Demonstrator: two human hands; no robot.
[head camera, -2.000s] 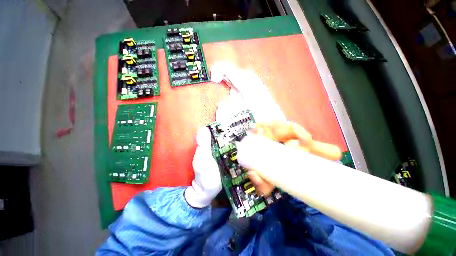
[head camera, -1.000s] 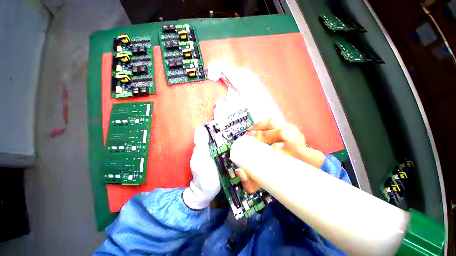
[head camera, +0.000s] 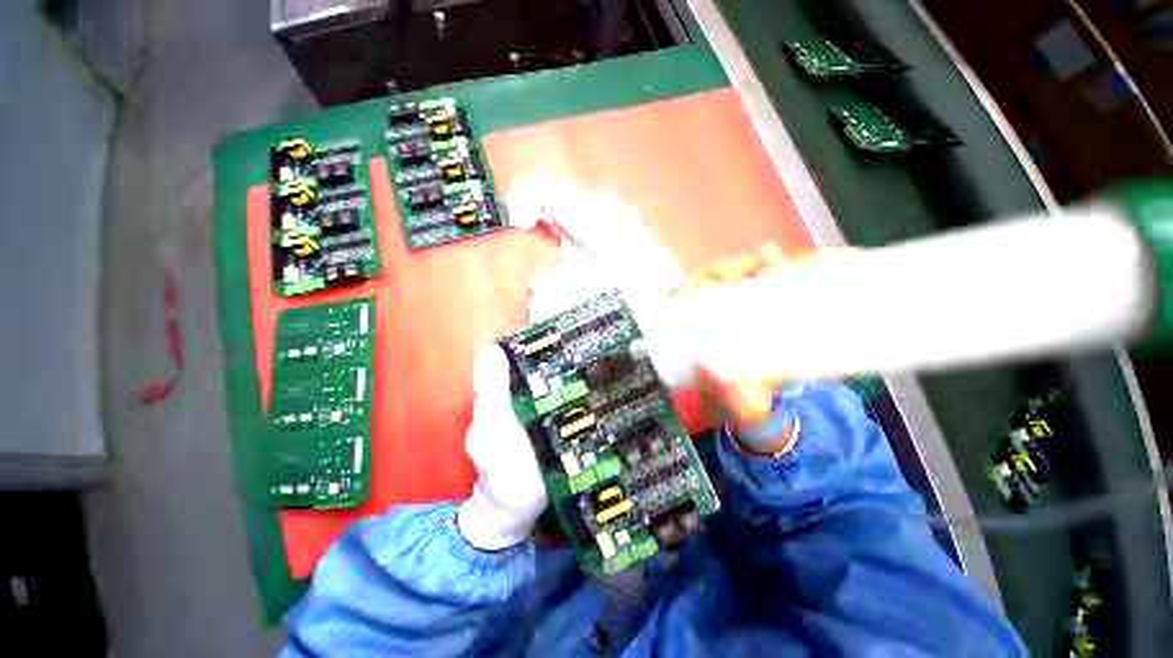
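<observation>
My left hand (head camera: 504, 444), in a white glove, holds a populated circuit board (head camera: 611, 431) by its left edge. The board shows rows of black parts, yellow-marked parts and light-green blocks along its left side. My right hand (head camera: 746, 373), with bare-looking fingers and a light-blue wrist band, is closed around the front part of a fat white dispensing syringe (head camera: 939, 302) with a green cap (head camera: 1142, 264) at its rear. The syringe lies to the right of the board and points at its upper right edge. The needle tip cannot be made out. Glare blurs my right fingers.
Two populated boards (head camera: 322, 216) (head camera: 441, 171) and a face-down board (head camera: 322, 401) lie on the left of the red mat (head camera: 418, 347). An overexposed white cloth (head camera: 585, 238) lies beyond the held board. A conveyor (head camera: 926, 212) with several boards runs along the right.
The syringe has swung up and moved right, off the held board, with my right hand. More of the board's face now shows. My left hand still holds it.
</observation>
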